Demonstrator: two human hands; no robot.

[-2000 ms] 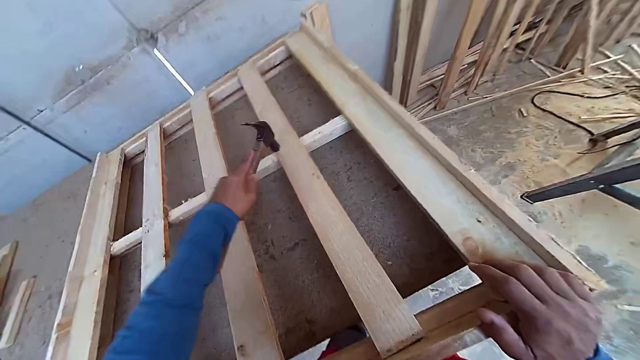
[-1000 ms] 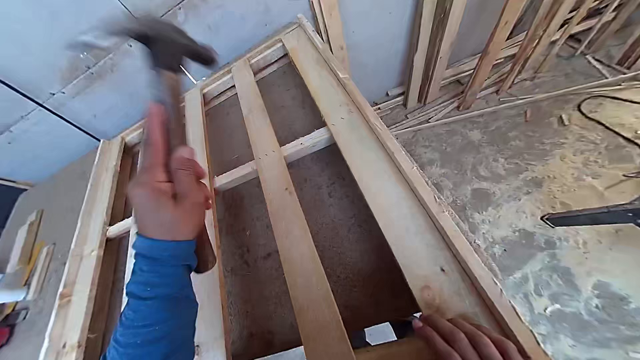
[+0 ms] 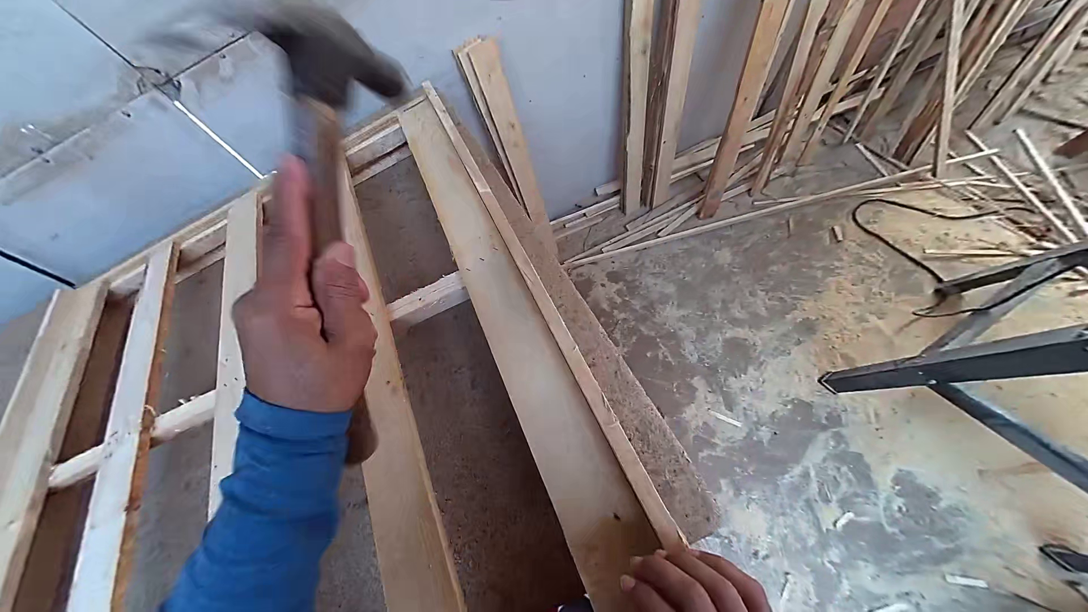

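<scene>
My left hand (image 3: 306,340), in a blue sleeve, is closed round the wooden handle of a claw hammer (image 3: 327,68). The hammer is raised above a slatted wooden frame, its head blurred. Below it lie several pale slats (image 3: 399,476), over a crossbar (image 3: 429,299). My right hand (image 3: 693,582) rests at the near end of the wide outer board (image 3: 544,382), beside the narrow edge strip (image 3: 586,387). Its fingers are bent over the wood, and its lower part is cut off by the view. Whether it holds anything small is hidden.
The frame lies on a brown sheet (image 3: 654,425) by a pale wall (image 3: 561,76). Timber strips (image 3: 748,102) lean at the back right, with loose offcuts below. A dark metal stand (image 3: 960,361) and a black cable (image 3: 892,204) are on the right.
My left hand and the hammer were low over the slats two seconds ago and are now raised. My right hand has stayed near the frame's near right corner. The view has shifted to the right.
</scene>
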